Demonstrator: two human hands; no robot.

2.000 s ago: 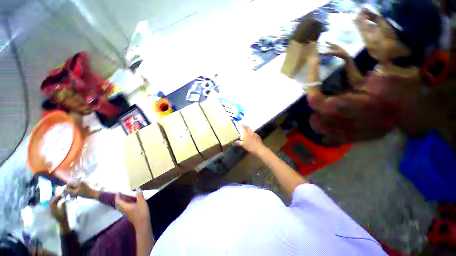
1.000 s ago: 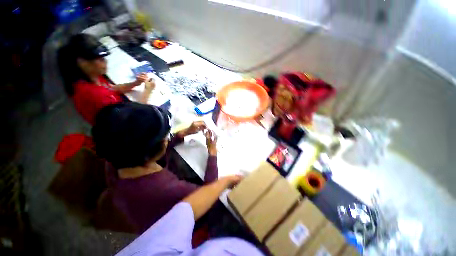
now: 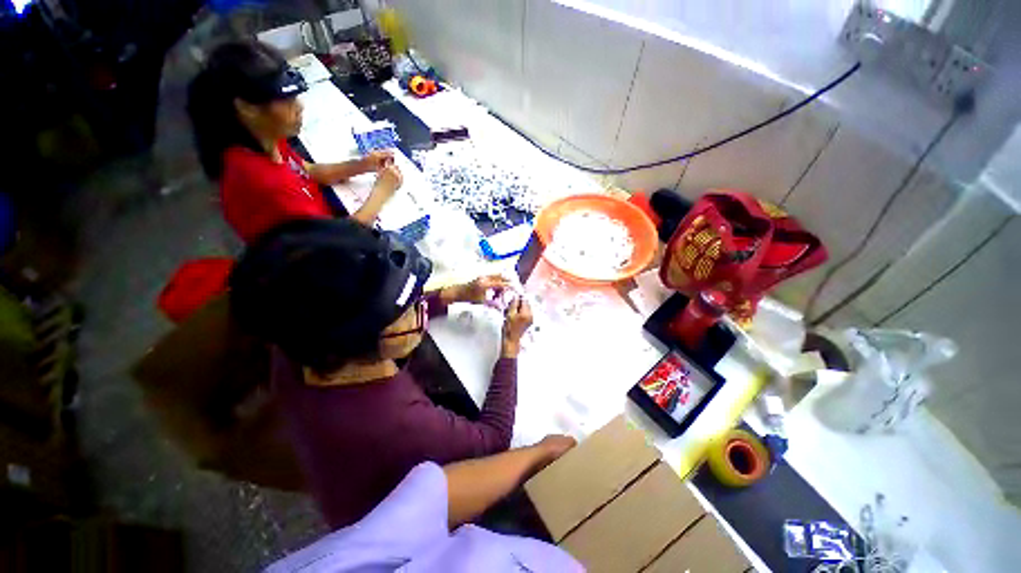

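Observation:
A row of closed brown inner boxes [image 3: 596, 476] lies side by side on the white table at the bottom, cut off by the lower edge. My left hand [image 3: 549, 450] holds the left end of the row at its far corner. Its fingers are partly hidden against the box. My lilac sleeve runs down from that arm. My right hand is out of the picture. No label shows on the visible box tops.
Beside the boxes are a black tray [image 3: 676, 392] with red items, a yellow-edged tape roll [image 3: 739, 458] and small packs [image 3: 821, 541]. Beyond are an orange basin [image 3: 597, 237], a red bag [image 3: 722, 249] and white loops [image 3: 476, 185]. Two people sit along the left side.
The view has swung left along the table and settled. My right hand has left the picture. The boxes sit lower in view, and the labels seen a second ago are out of sight.

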